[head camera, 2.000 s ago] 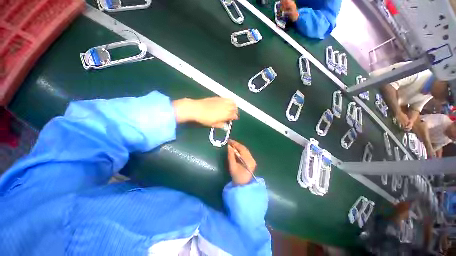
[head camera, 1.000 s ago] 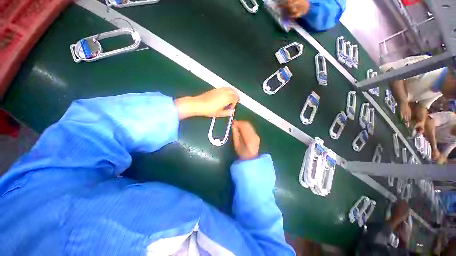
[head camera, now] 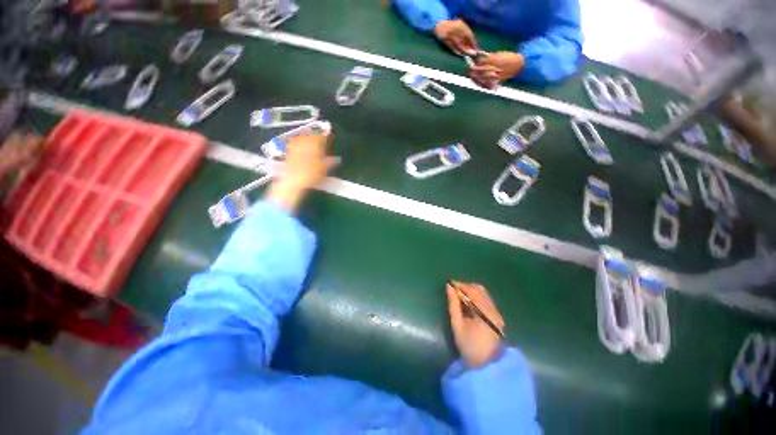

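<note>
My left hand [head camera: 305,163] is blurred and stretched out over the pale guide strip [head camera: 408,204]. Its fingers overlap the end of a white oval housing frame [head camera: 276,146] with a blue patch; whether they grip it is unclear. Another housing frame [head camera: 230,207] lies on the near side of the strip, beside my left wrist. My right hand [head camera: 476,323] is low over the green surface and holds a thin dark pen-like tool [head camera: 481,314], pointing up and left. No frame is under my right hand.
A red-pink compartment tray [head camera: 102,195] is at the left. Scattered frames lie on the green belt [head camera: 383,127]. Grouped frames [head camera: 634,310] lie at the right by the strip. A person in blue sleeves [head camera: 553,51] works across the belt. A grey metal bar [head camera: 715,98] is at the upper right.
The view has swung left, showing the whole tray. My left hand has left the frame it held near me and reached out left over the strip. My right hand is apart from it.
</note>
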